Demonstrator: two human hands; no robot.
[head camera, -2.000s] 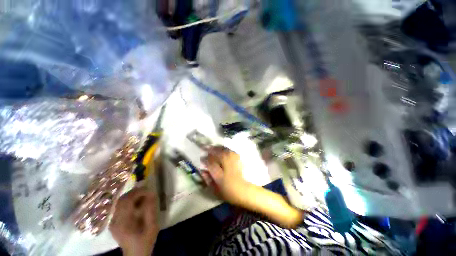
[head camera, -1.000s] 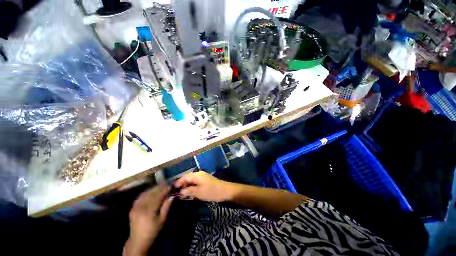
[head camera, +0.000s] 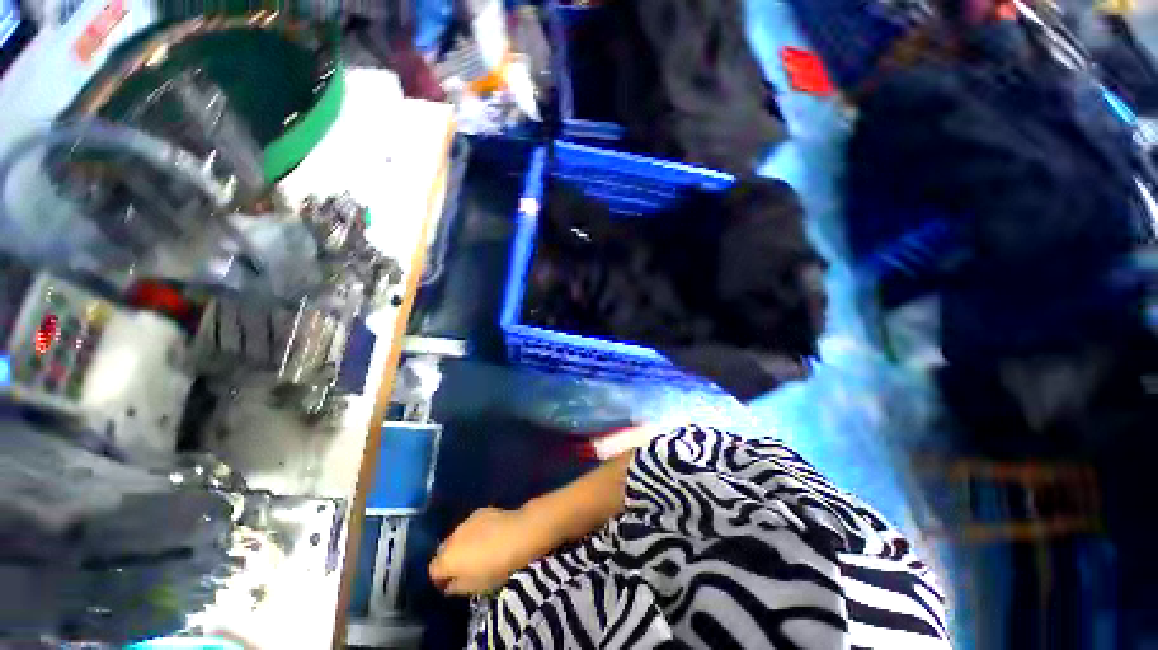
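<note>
My right hand (head camera: 472, 555) is low in the picture, beside the wooden front edge of the white table (head camera: 368, 425) and in front of the zebra-striped clothing. Its fingers look curled, and whether they hold anything cannot be told. My left hand is out of the picture. A blue plastic crate (head camera: 518, 260) stands beyond my right hand, to the right of the table. Dark garments (head camera: 749, 273) fill it and hang over its right side. The button machine (head camera: 260, 425) is on the table at the left, blurred.
A green button bowl (head camera: 305, 133) with a clear loop (head camera: 121, 159) stands at the upper left. A blue panel (head camera: 400, 466) is under the table edge. More dark garments (head camera: 1016, 241) are heaped at the right, beyond a strip of blue floor (head camera: 845, 381).
The view has swung right, from the tabletop tools to the crate. My left hand has left the picture. My right hand is now apart from it, below the table edge.
</note>
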